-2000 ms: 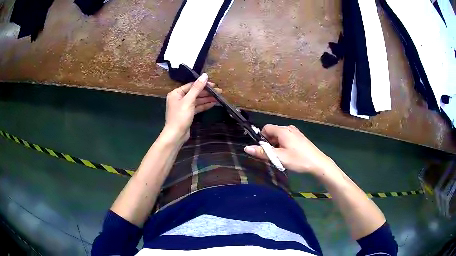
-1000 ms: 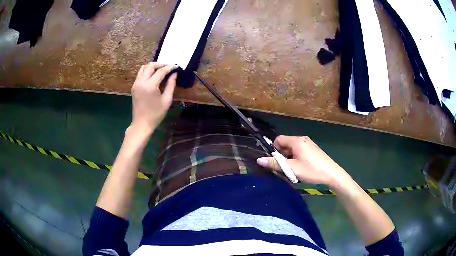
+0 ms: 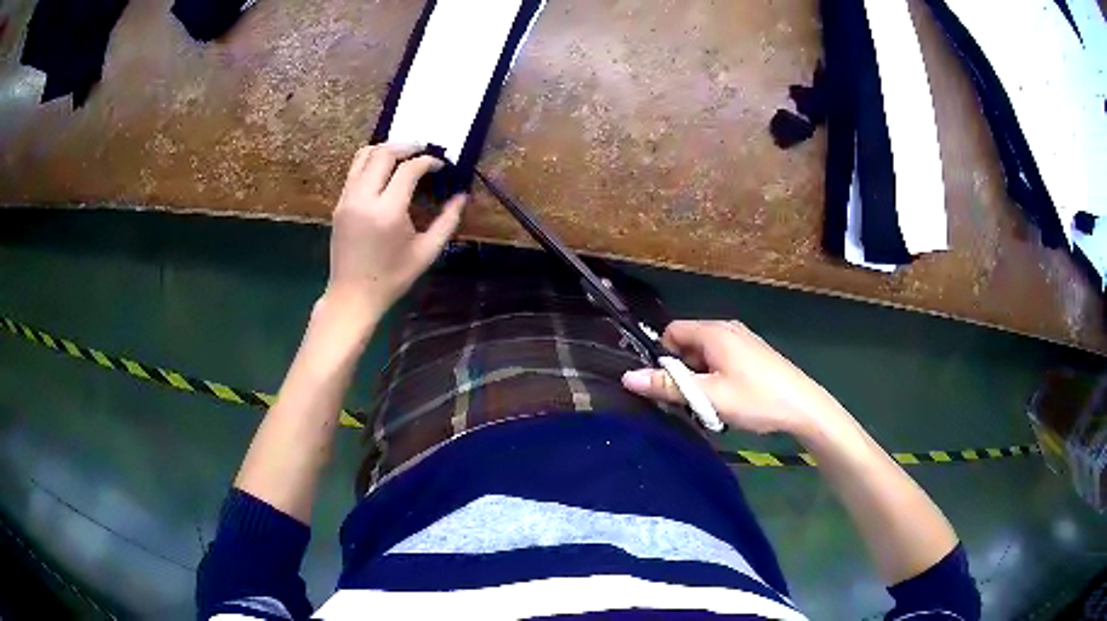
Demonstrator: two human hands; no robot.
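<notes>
A long white paper strip (image 3: 455, 79) lies over dark fabric (image 3: 488, 112) on the table, its lower end close to the front edge. My left hand (image 3: 386, 224) is at that lower end, fingertips on the paper and the dark cloth's lower edge. My right hand (image 3: 741, 379) holds the tailor's shears (image 3: 571, 257) by the white-wrapped handle. The blades look closed, and their tip touches or nearly touches the dark fabric, right of my left fingers. Whether cloth lies between the blades I cannot tell.
The worn brown table (image 3: 656, 158) ends just in front of me. More paper strips (image 3: 913, 134) with dark cloth and a wide white pattern (image 3: 1032, 97) lie at right. Dark offcuts (image 3: 795, 121) lie beside them. Dark fabric pieces (image 3: 71, 49) lie at upper left. Yellow-and-black tape (image 3: 170, 374) crosses the green floor.
My left hand has moved from the shears' blades to the strip's lower left end. The shears and my right hand have shifted slightly right and down.
</notes>
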